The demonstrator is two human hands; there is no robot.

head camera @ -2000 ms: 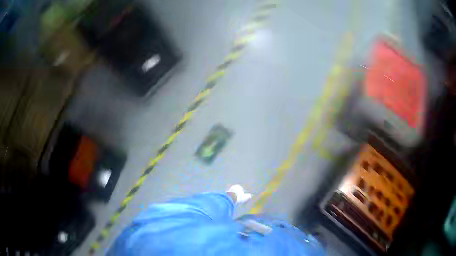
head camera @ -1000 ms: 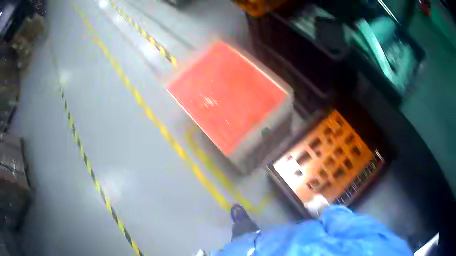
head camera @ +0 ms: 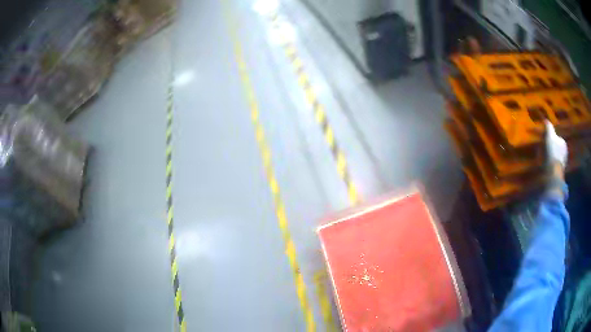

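Note:
A stack of orange cut-out fixture plates [head camera: 512, 97] lies at the upper right. The plates are fanned unevenly, with rectangular and round holes in the upper ones. My right hand [head camera: 557, 149], white-gloved with a blue sleeve, is at the near edge of an upper plate. One finger or the thumb shows over the plate's edge; the other fingers are hidden or blurred, and the hand appears closed on that edge. My left hand is out of the picture.
A red-topped pale box [head camera: 392, 269] stands at the bottom centre-right. A dark bin [head camera: 387, 45] stands at the upper centre. Wrapped brownish bundles [head camera: 48, 168] are at the left. Yellow and yellow-black lines cross the grey floor [head camera: 214, 155].
The view has swung towards the right-hand side and along the aisle. The red-topped box now appears lower. The bin with the orange plate has left view, and my right arm is stretched to the orange stack.

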